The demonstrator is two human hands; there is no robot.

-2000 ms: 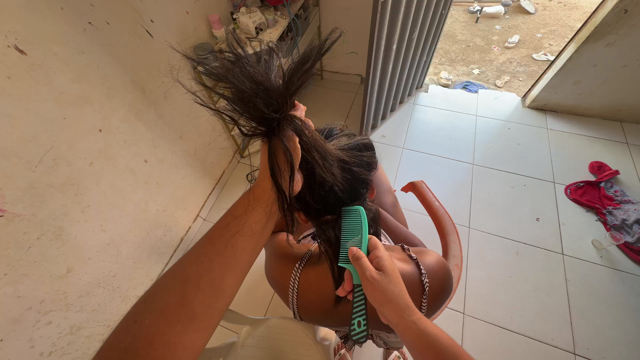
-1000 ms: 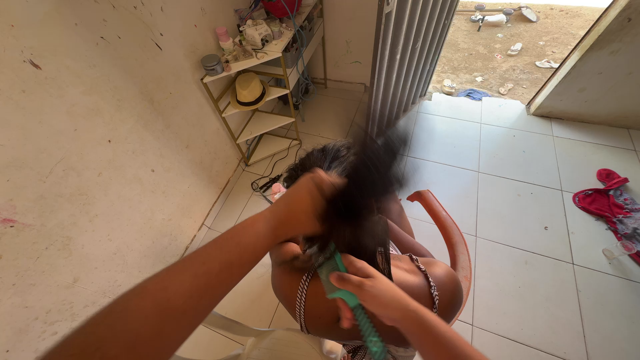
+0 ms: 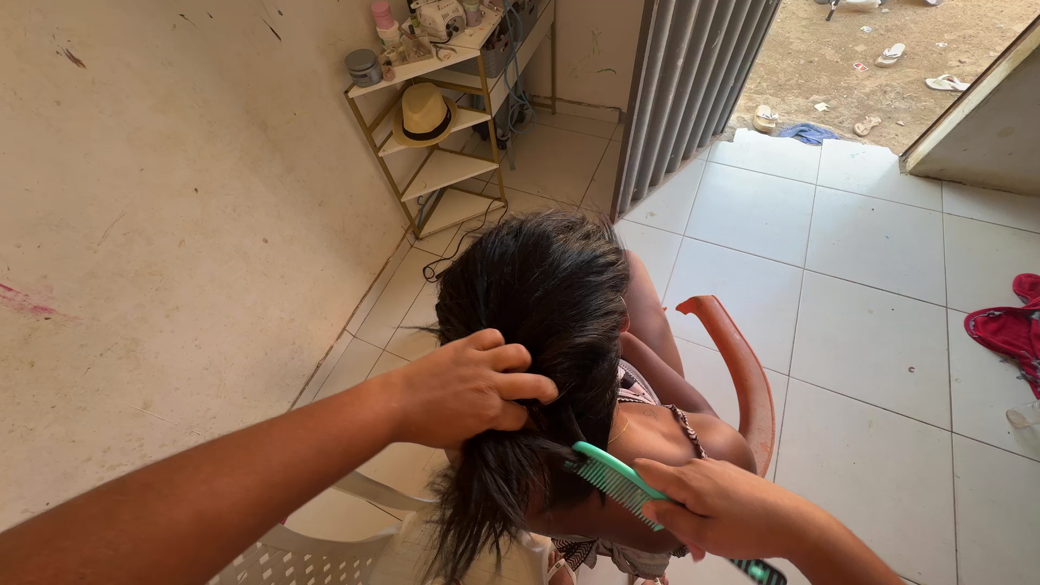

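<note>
A person with long dark hair [image 3: 544, 284] sits in front of me, seen from behind. My left hand [image 3: 483, 386] grips the gathered hair low at the back of the head, and the loose ends hang below it. In my right hand [image 3: 703, 504] is a green plastic comb [image 3: 621, 475], held by its handle. The comb's toothed end touches hair just right of my left hand, with its teeth facing down and left. Part of the handle is hidden by my fingers.
A white plastic chair [image 3: 317, 552] stands at the lower left, and an orange-brown chair arm [image 3: 739, 366] curves at the person's right. Beyond are a corner shelf [image 3: 455, 175] with a straw hat [image 3: 424, 112], a metal door [image 3: 691, 89] and red cloth [image 3: 1003, 329] on the tiled floor.
My left hand has come down from above the head with the hair, which pointed upward two seconds ago and now hangs down. The comb has turned, its toothed end now pointing up and left.
</note>
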